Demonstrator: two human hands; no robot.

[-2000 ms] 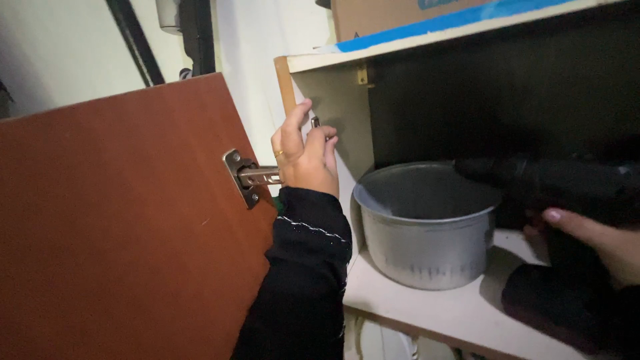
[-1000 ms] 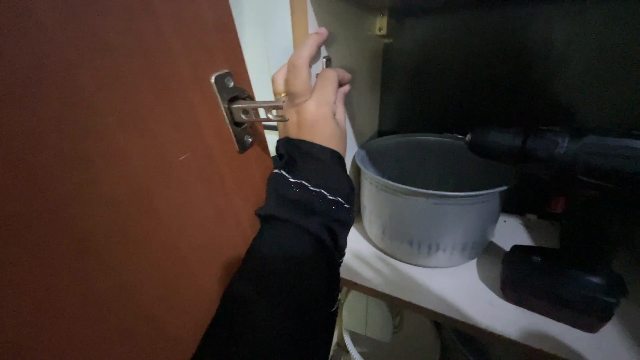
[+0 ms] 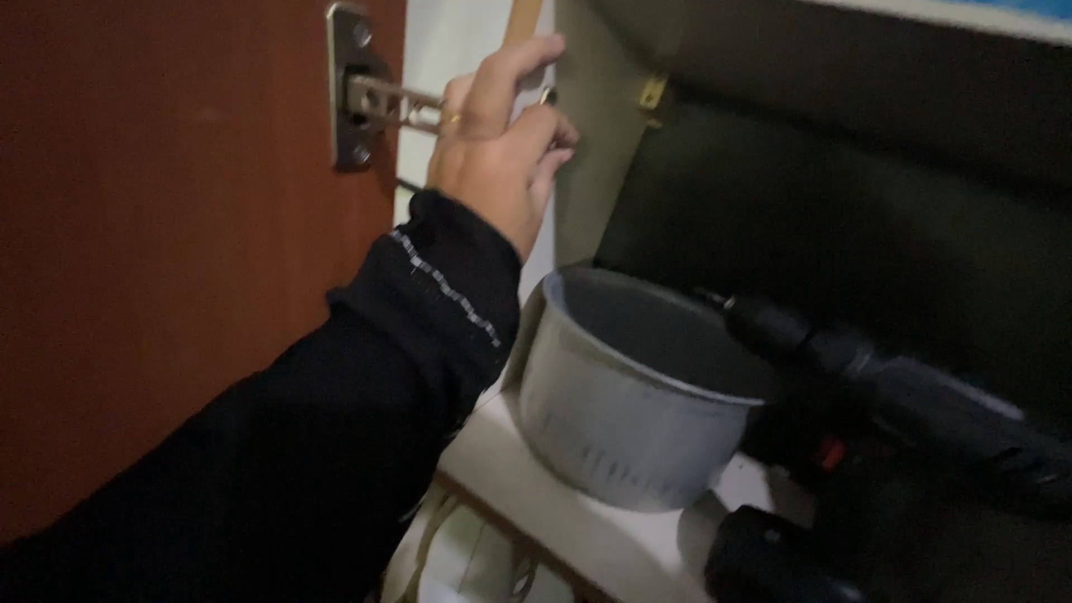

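My left hand, with a gold-coloured ring and a black sleeve, presses at the front edge of the cabinet's side panel. It is closed around the arm of a metal concealed hinge, whose cup plate sits on the reddish-brown door. A small shiny metal part, too blurred to name, shows between my fingers. At the right, a black cordless drill points left with a bit in its chuck, above the rim of a grey metal pot. My right hand cannot be seen; the drill's grip is in darkness.
The pot stands on a white shelf inside the cabinet. A brass-coloured bracket is fixed in the upper corner near the dark back panel. Above is the cabinet's top board. Pale items lie beneath the shelf.
The view has moved nearer and tilted. My left hand keeps its place at the hinge. Two seconds ago my right hand showed at the drill; now it does not show.
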